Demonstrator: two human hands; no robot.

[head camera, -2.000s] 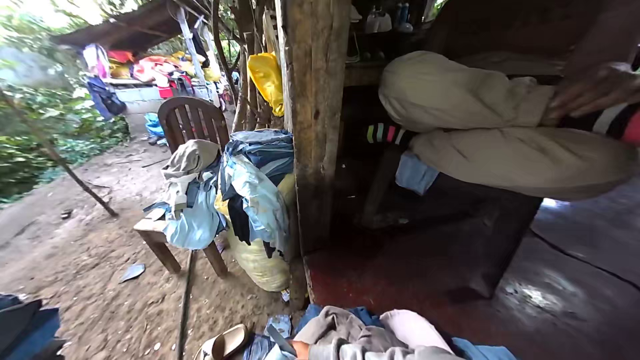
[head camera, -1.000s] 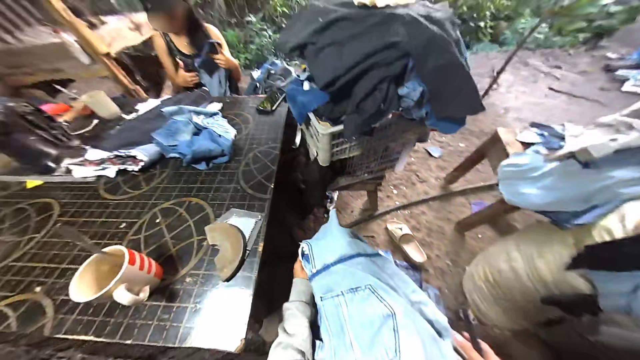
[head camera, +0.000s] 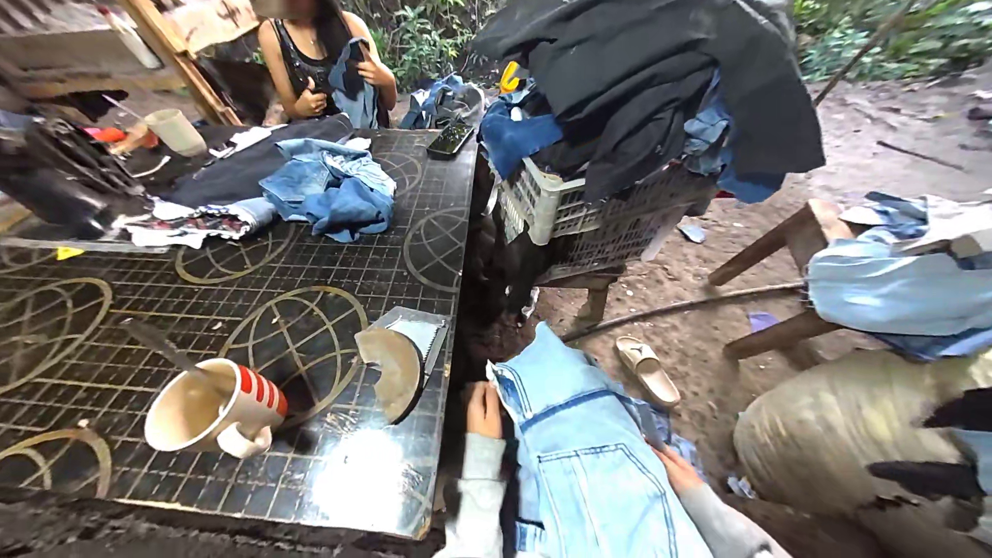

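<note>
Light-blue denim jeans (head camera: 589, 465) with a stitched back pocket lie across my lap at the bottom centre. My left hand (head camera: 485, 412) grips their left edge, beside the table. At their right edge is my right hand (head camera: 676, 467), its fingers around the base of a dark, narrow tool (head camera: 648, 425), perhaps a blade; its handle is hidden. Both forearms wear grey sleeves. On the table (head camera: 325, 271) lie a curved tan piece (head camera: 394, 372) with a dark edge and a clear toothed piece (head camera: 435, 341). Folded denim (head camera: 333, 190) sits farther back.
A striped mug (head camera: 221, 407) holding a utensil stands on the table; a phone (head camera: 450, 141) lies near its far corner. A crate (head camera: 558, 205) heaped with dark cloth (head camera: 651, 85), a sandal (head camera: 647, 370), a cloth-covered chair (head camera: 775, 240) and a sack (head camera: 821, 426) stand around. Another person (head camera: 322, 70) holds denim.
The view has swung far left from the doorway and chair to the table. Since one second ago, more of my right hand has come into view at the edge of the jeans.
</note>
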